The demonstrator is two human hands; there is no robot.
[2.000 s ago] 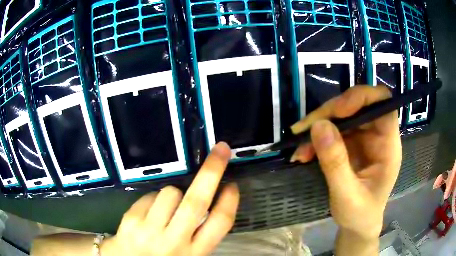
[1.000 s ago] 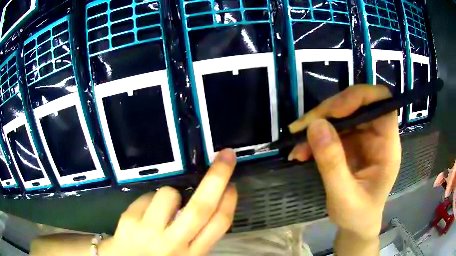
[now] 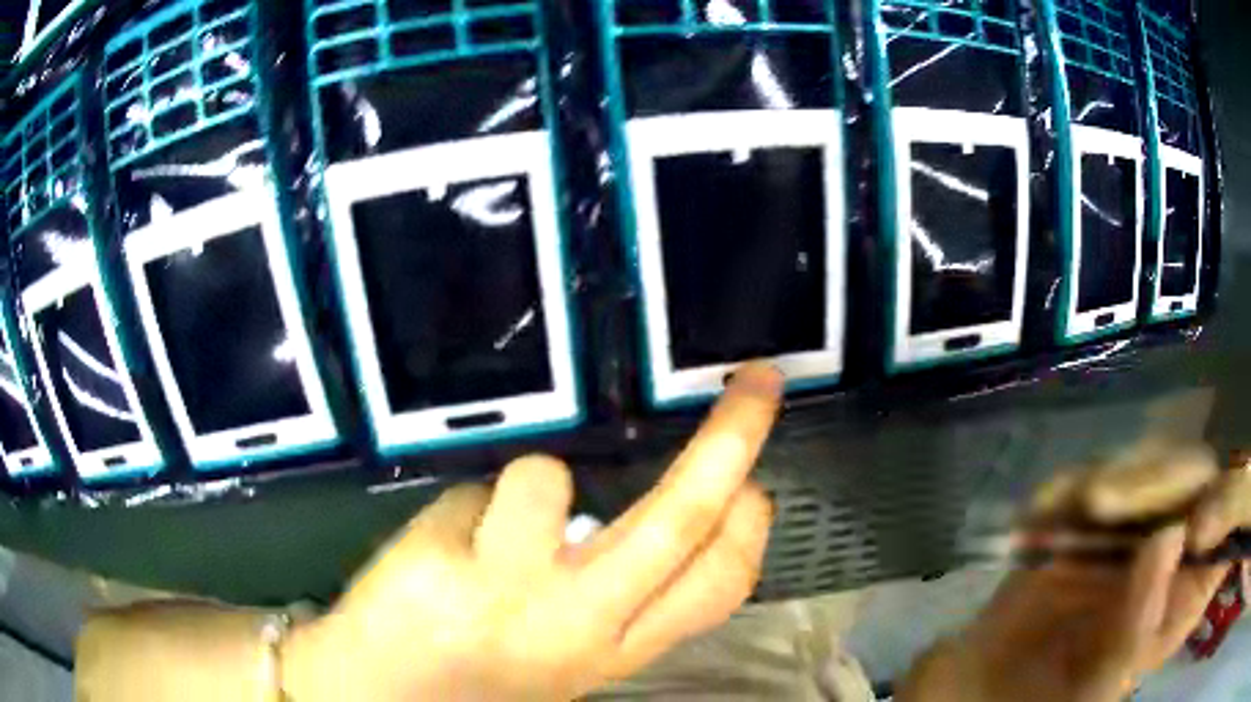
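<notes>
A row of teal front housings with white bezels lies in a shiny black tray (image 3: 604, 398). My left hand (image 3: 590, 562) has its index fingertip on the bottom bezel of the middle housing (image 3: 738, 126), over its slot. A small white cover shows on another fingertip of it. My right hand (image 3: 1098, 562) is blurred at the lower right, off the tray, with the dark thin tool (image 3: 1056, 545) in its fingers. The tool's tip is too blurred to make out.
A slotted die-cut sheet (image 3: 837, 528) lies in front of the tray on the dark mat (image 3: 206, 535), partly behind my left hand. Red handles (image 3: 1218, 617) show at the right edge, beside my right hand. A grey surface lies at the lower left.
My right hand has moved away from the bezel to the lower right with the tool. My left fingertip has moved onto the slot. The view has shifted, so the housings sit farther right and higher.
</notes>
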